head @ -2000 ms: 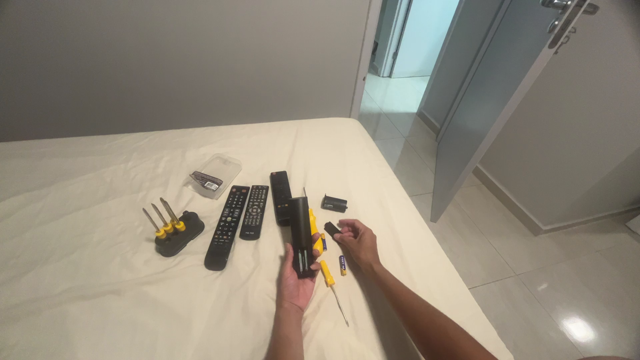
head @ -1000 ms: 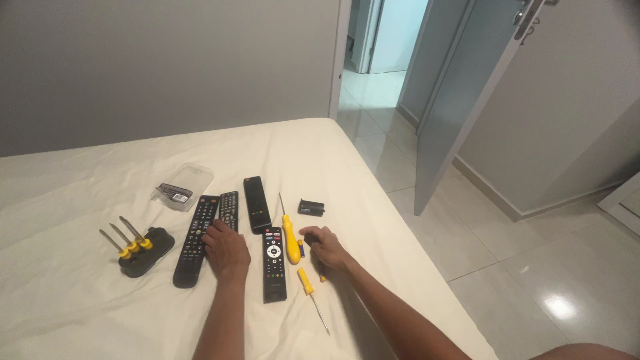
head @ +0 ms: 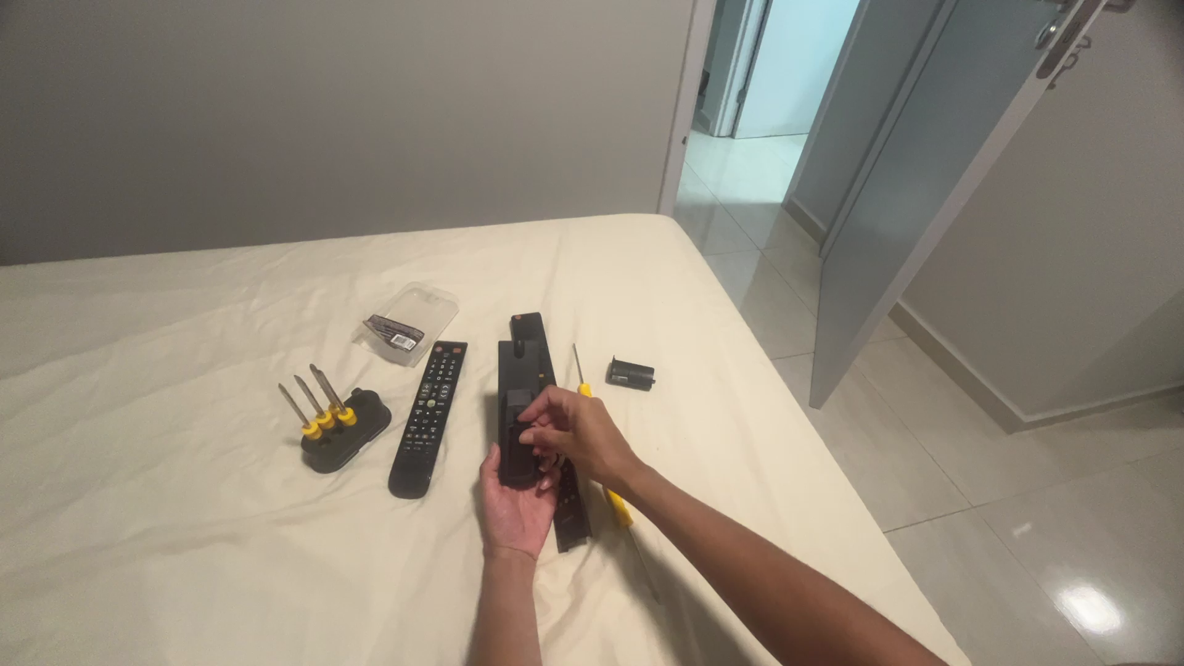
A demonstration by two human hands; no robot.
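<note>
My left hand (head: 520,509) holds a black remote control (head: 518,365) with its back up, the palm beneath its lower end. My right hand (head: 583,435) presses a small black plastic cover (head: 520,407) against the remote's back, fingertips pinched on it. Partly hidden behind them, one black remote (head: 527,326) lies above and another (head: 573,523) below. A screwdriver (head: 582,377) and a yellow screwdriver handle (head: 617,509) lie by my right hand and wrist. Farther left is a long black remote (head: 429,421), buttons up.
On the bed (head: 231,573), a black holder (head: 347,435) carries several yellow-collared screwdriver pieces, shafts up. Behind it lies a clear plastic case (head: 425,310) with a labelled insert. A black plastic piece (head: 631,373) lies near the bed's right edge. An open door (head: 916,185) stands beyond.
My left hand, on the middle button-side-up remote a second ago, now holds a remote back up farther right. My right hand has moved left with the small black piece, onto that remote's back.
</note>
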